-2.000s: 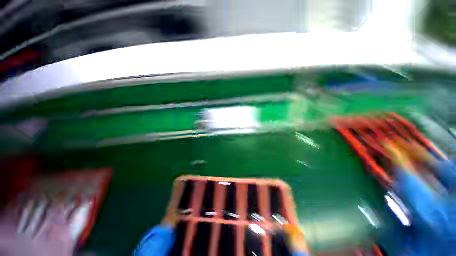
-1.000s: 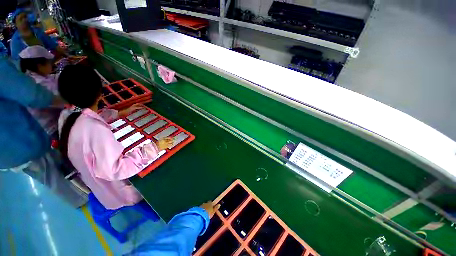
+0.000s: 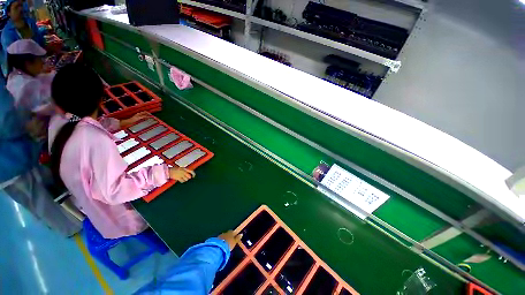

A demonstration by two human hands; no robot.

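The phone tray (image 3: 280,261), pale orange with black glossy phones in its slots, lies on the green bench at the bottom centre, cut off by the lower edge. A black phone (image 3: 274,248) lies in one of its upper slots. My left hand (image 3: 231,237), in a blue sleeve, rests at the tray's upper left edge with its fingers on the frame. My right hand is out of the picture.
A worker in pink (image 3: 95,155) sits to the left, hands at a redder tray (image 3: 206,154) of white and grey phones. Stacked trays (image 3: 154,105) stand beyond. A printed sheet (image 3: 354,190) leans on the rail. A clear object (image 3: 419,282) lies at the lower right.
From blur two seconds ago, the view has swung left along the bench. Since one second ago, the neighbour's near hand has shifted to their tray's near right edge. My left hand stays on the tray.
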